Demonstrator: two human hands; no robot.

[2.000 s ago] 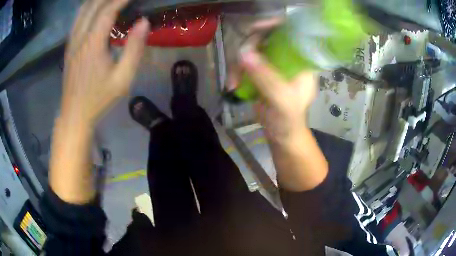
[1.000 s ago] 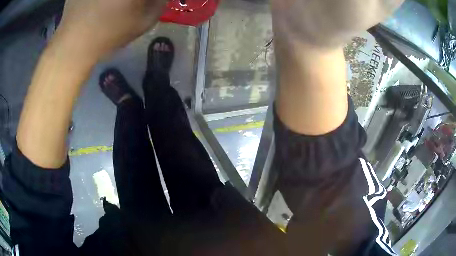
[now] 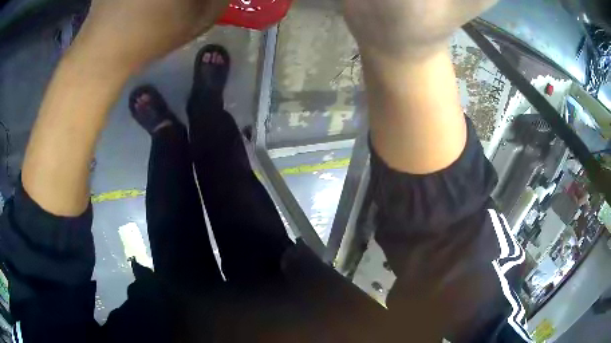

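Note:
My left hand [image 3: 154, 27] is at the top left, cut off by the upper edge, with the bare forearm below it. My right hand [image 3: 415, 23] is at the top centre-right, also cut off, with only its wrist side showing. The fingers of both hands are out of the picture, so I cannot tell what they hold. A glossy red thing [image 3: 258, 13] shows between the hands at the top edge.
A metal frame [image 3: 268, 87] stands on the grey floor with a yellow line [image 3: 315, 166]. My legs and sandals [image 3: 212, 67] are below. A white machine with worn lettering [image 3: 482, 80] and cluttered parts is at the right. A dark bar [image 3: 536, 100] crosses there.
Two seconds ago my right hand held a bright green thing; it is now out of view. Both hands have moved up to the top edge. In the last second they have barely moved.

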